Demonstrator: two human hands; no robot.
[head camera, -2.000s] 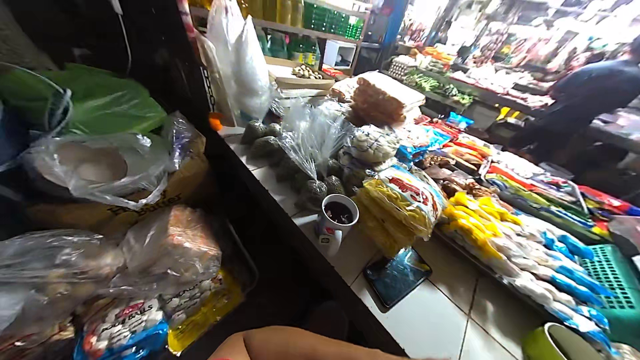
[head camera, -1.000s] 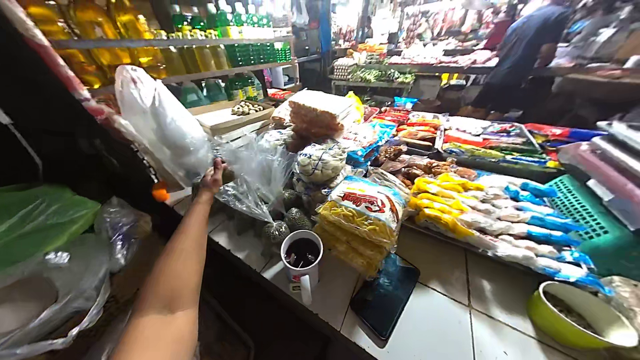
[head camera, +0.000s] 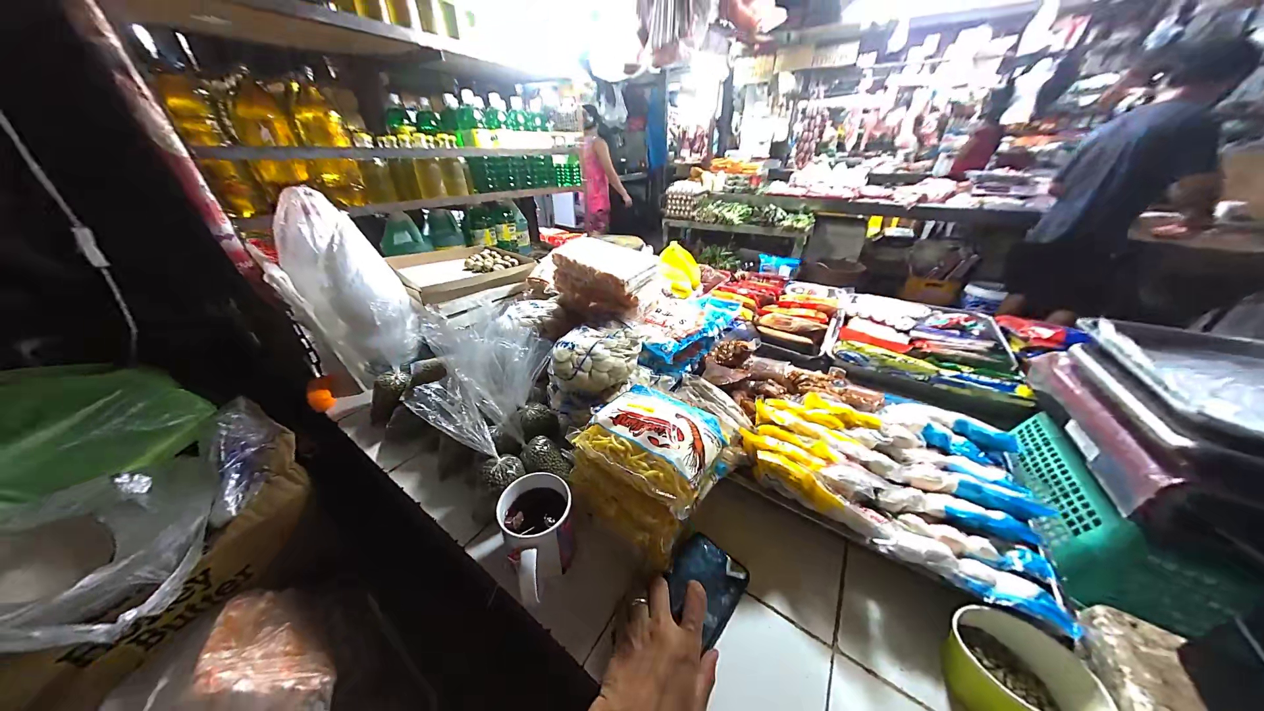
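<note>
My left hand (head camera: 657, 647) reaches in from the bottom edge, its fingers on the near left part of a dark smartphone (head camera: 719, 583) on the tiled counter. A ring shows on one finger. Whether the fingers grip the phone cannot be told. My right hand is out of view. Left of the phone stands a white mug (head camera: 535, 533) of dark liquid, its handle towards me. Behind the phone are stacked packs of yellow noodles or pasta (head camera: 647, 454). Clear plastic bags (head camera: 484, 375) with dark, round speckled contents sit behind the mug.
Packs in yellow, white and blue wrapping (head camera: 889, 474) fill a tray at right, beside a green plastic basket (head camera: 1071, 494). A green bowl (head camera: 1017, 662) stands at lower right. Bottles (head camera: 296, 138) line the left shelves. A person (head camera: 1126, 178) is at the far right, another (head camera: 597, 173) stands farther back.
My left hand was at the clear plastic bags one second ago; it has moved right and nearer, onto the smartphone. The person in pink was not visible in the earlier frames.
</note>
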